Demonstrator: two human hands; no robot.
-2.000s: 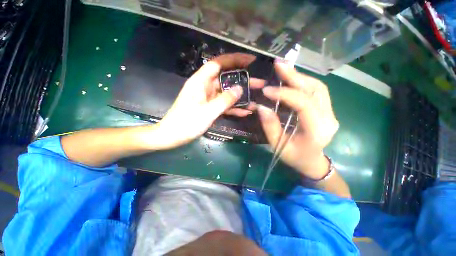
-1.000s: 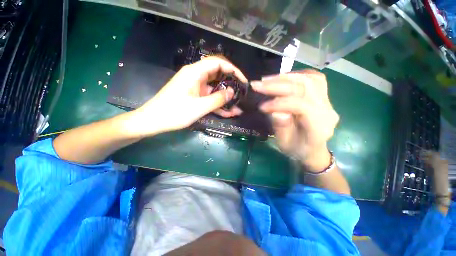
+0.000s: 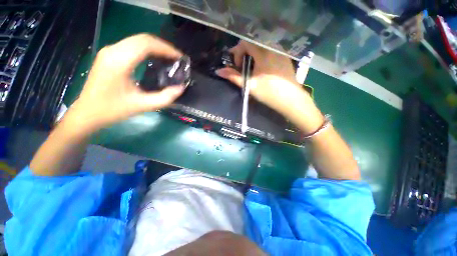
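Note:
My left hand point(image 3: 118, 80) holds the black smartwatch housing point(image 3: 178, 71) between thumb and fingers, above the left part of the black fixture box point(image 3: 210, 102). The housing is blurred and looks tilted. My right hand point(image 3: 268, 82) is over the box, its fingers at the dark fixture nest point(image 3: 224, 57) on top. The silver tweezers point(image 3: 245, 100) stay in the right hand and point down toward the box's front edge. Whether the right fingertips touch the nest cannot be told.
A clear cover point(image 3: 300, 35) spans the back. Black trays stand at left point(image 3: 55, 75) and right point(image 3: 421, 150). The green mat point(image 3: 200, 160) has small flecks. A white tag point(image 3: 303, 67) and a bright green edge lie right of the box. A blue sleeve point(image 3: 441, 235) shows at lower right.
My left hand has moved left and up with the housing, away from my right hand. My right hand has moved left onto the box top. The other person's hand at right is gone from view.

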